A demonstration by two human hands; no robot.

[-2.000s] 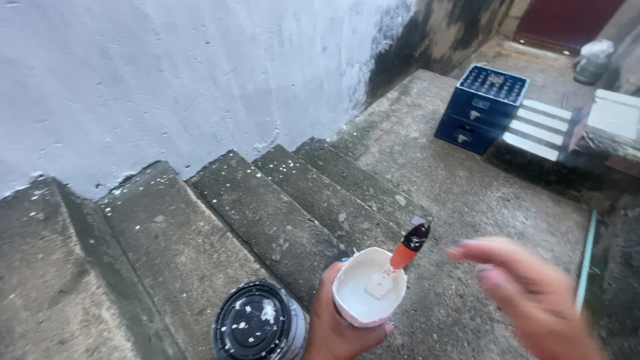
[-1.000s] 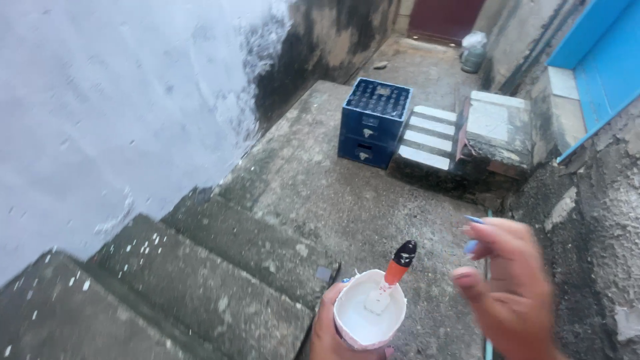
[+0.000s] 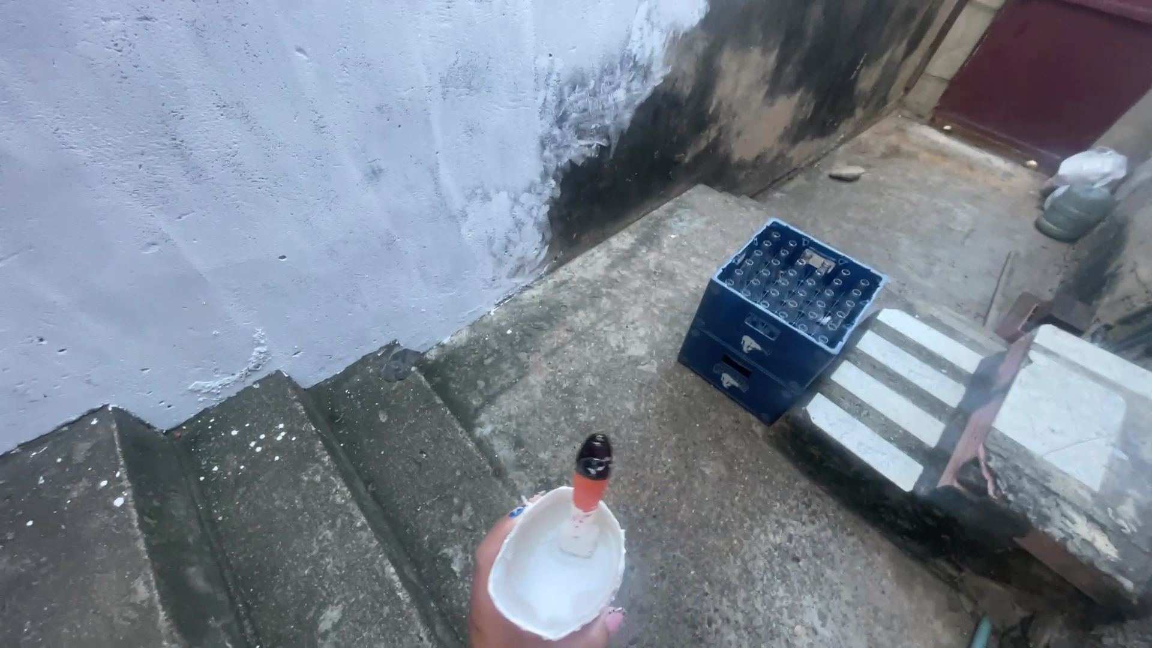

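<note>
My left hand (image 3: 490,576) is wrapped around a cut-open container (image 3: 558,594) with white paint inside, at the bottom centre. A paintbrush with an orange and black handle (image 3: 591,472) leans in the container, its white-coated lower part against the inner wall and its handle above the rim. My right hand is out of view. Up and to the left stands the wall (image 3: 270,180), covered in white paint up to a ragged edge, beyond which its surface (image 3: 702,117) is dark and stained.
Concrete steps (image 3: 270,477) with white spatters run along the wall's foot. Stacked blue crates of bottles (image 3: 765,337) stand on the landing, beside a striped step (image 3: 900,396) and a concrete block (image 3: 1071,423). A dark red door (image 3: 1044,81) and a wrapped jug (image 3: 1075,211) are farther back.
My right hand, seen above and right of the container in both earlier frames, has left the view. The black-lidded paint bucket seen two seconds ago is out of frame. The brush remains in the container.
</note>
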